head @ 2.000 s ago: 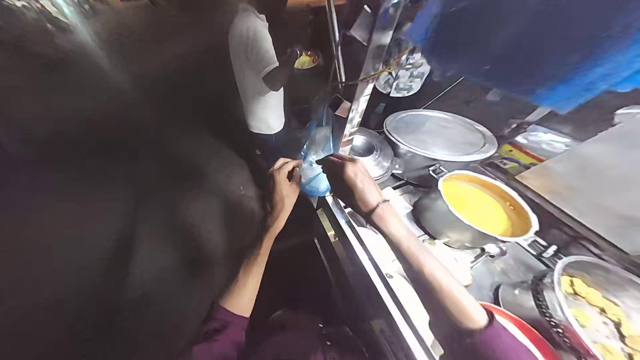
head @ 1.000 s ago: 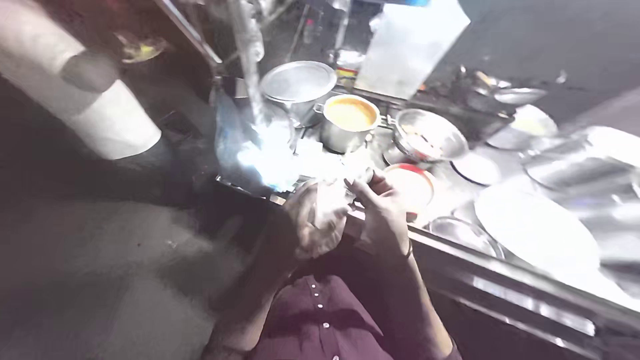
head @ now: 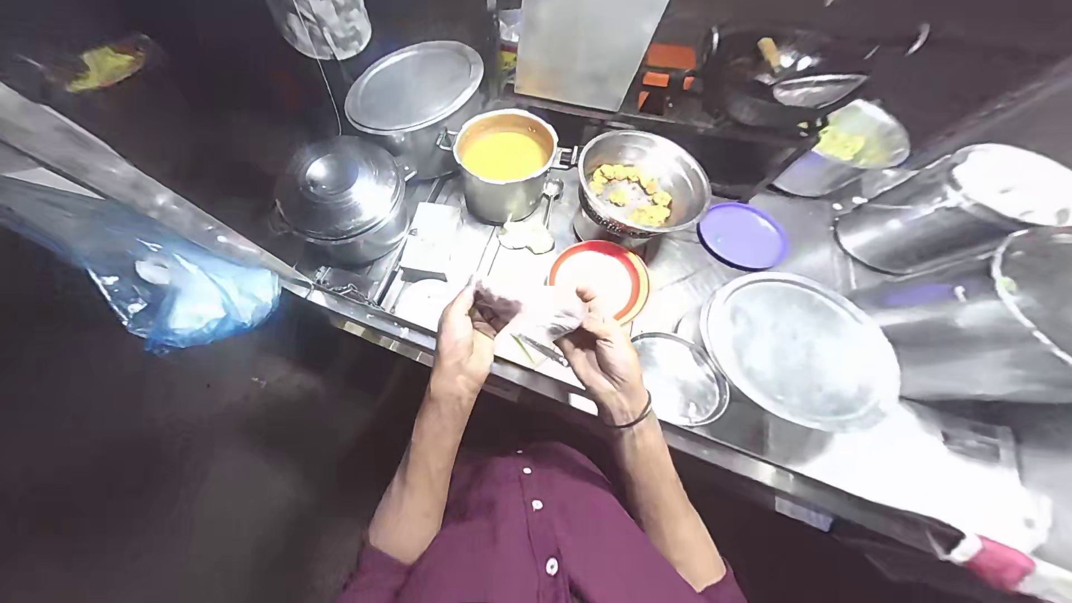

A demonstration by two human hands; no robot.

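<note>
Between my two hands, a thin, pale, crumpled plastic bag (head: 548, 316) is stretched over the counter's front edge. My left hand (head: 467, 339) grips its left end, and my right hand (head: 605, 352), with a dark band on the wrist, pinches the right end. Just behind the bag lies a red-rimmed plate (head: 641, 293). Farther back are a pot of yellow-orange liquid (head: 505, 157) and a steel bowl (head: 687, 180) with yellow fried pieces (head: 651, 215) in it. A spoon (head: 551, 191) rests beside the pot.
Lidded pots (head: 339, 193) stand at the back left. A purple plate (head: 743, 236), a large round steel lid (head: 800, 352) and steel containers (head: 909, 218) are on the right. A blue plastic bag (head: 188, 280) hangs at the left by a metal post (head: 151, 180).
My hands have left the blue bag they were at two seconds ago and now stretch out the pale bag. The view has swung right across the counter. The person in white is no longer seen.
</note>
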